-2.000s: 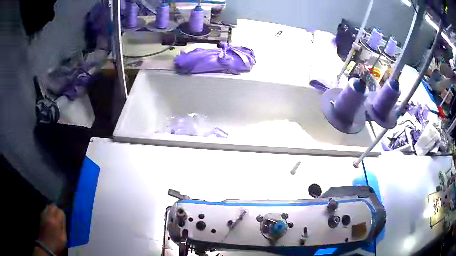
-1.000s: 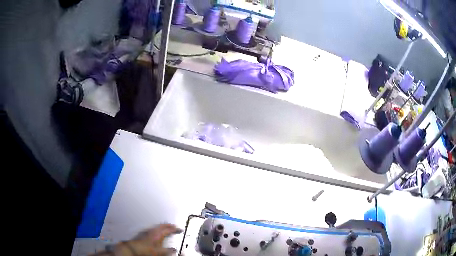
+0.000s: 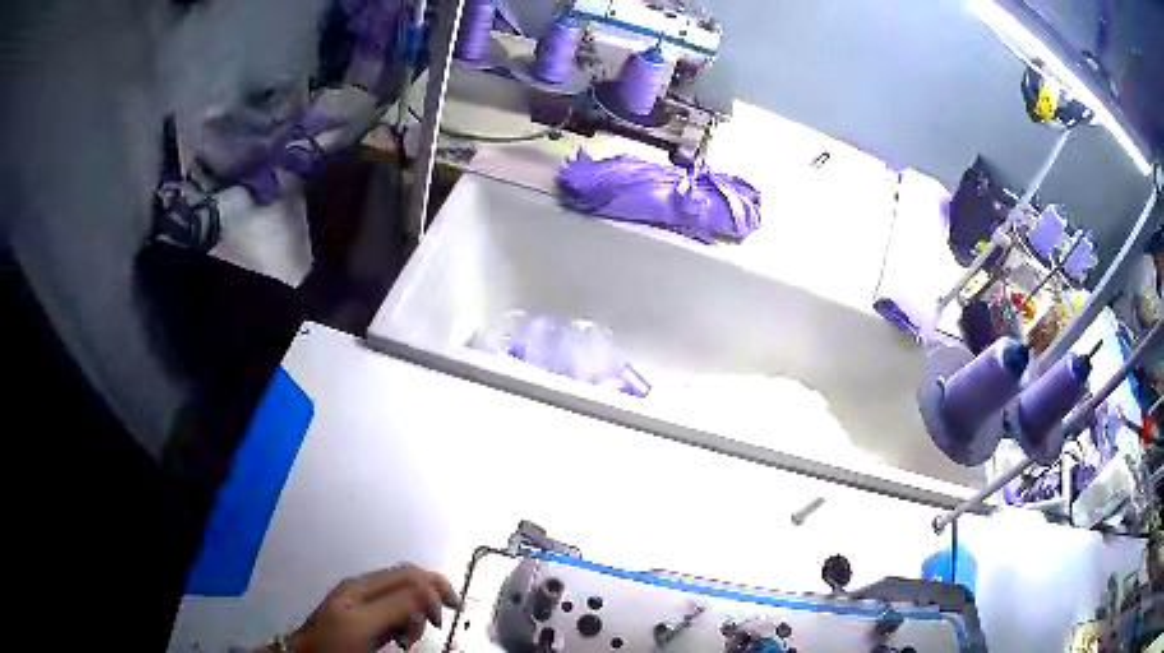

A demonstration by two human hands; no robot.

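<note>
The white sewing machine head (image 3: 779, 628) with a blue stripe lies along the bottom edge, tilted in view and cut off by the frame. My left hand (image 3: 379, 608) is at the bottom, just left of the machine's left end, over the white table top (image 3: 421, 472). Its fingers are bent, with the fingertips close to the thin frame at that end. Whether they touch it or hold a fine thread cannot be told. My right hand is not in view.
A blue patch (image 3: 264, 491) lies at the left table edge. Behind the table is a white trough (image 3: 664, 434) with pale scraps. Beyond it lies a purple cloth bundle (image 3: 657, 198). Purple thread cones (image 3: 983, 383) stand on a metal stand at right.
My left hand has come from the lower left edge to beside the machine's left end. Its fingers are more bent than a second ago. The view has turned and shifted.
</note>
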